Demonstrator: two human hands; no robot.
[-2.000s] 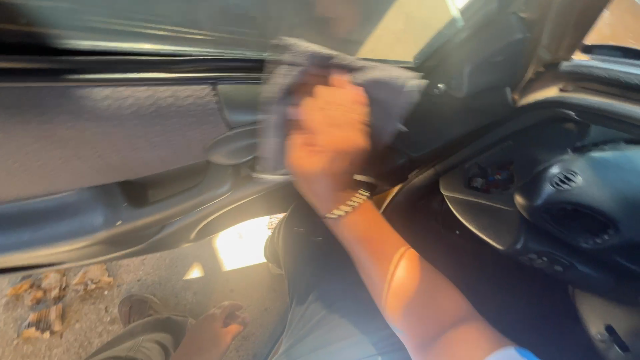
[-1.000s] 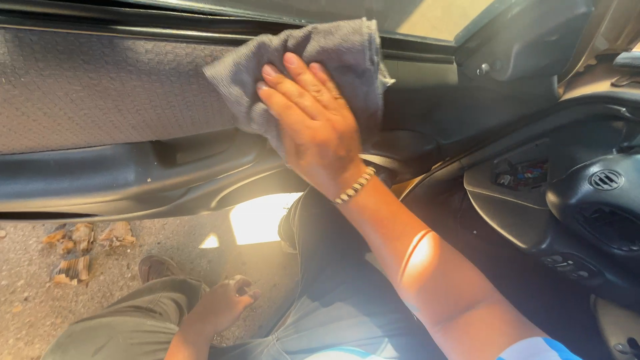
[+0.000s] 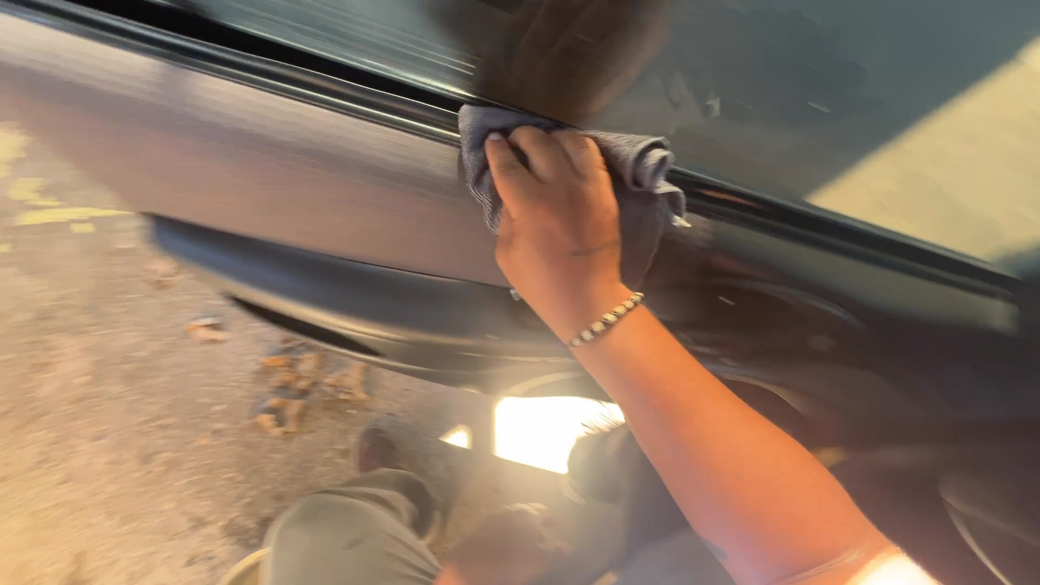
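My right hand [image 3: 561, 219], with a beaded bracelet at the wrist, presses a grey cloth [image 3: 646, 158] onto the top edge of a car door's inner panel [image 3: 325, 179]. The cloth lies along the black window seal [image 3: 325, 93], at the foot of the door's window glass [image 3: 772, 97], and my fingers are bent over it. A dark reflection of the hand shows in the glass. Low in the view, beside my knee, is my left hand [image 3: 504, 544], blurred and in haze; its fingers cannot be made out.
Below the panel runs the door's armrest and pocket [image 3: 390, 301]. My trousered leg [image 3: 349, 528] and a shoe [image 3: 378, 448] are over the rough ground [image 3: 146, 406], where dry leaves [image 3: 296, 382] lie. Bright sunlight falls beneath the door.
The cloth, spread under my flat right hand a second ago, is now bunched under bent fingers at the window seal. The view has shifted, and the steering wheel is out of it.
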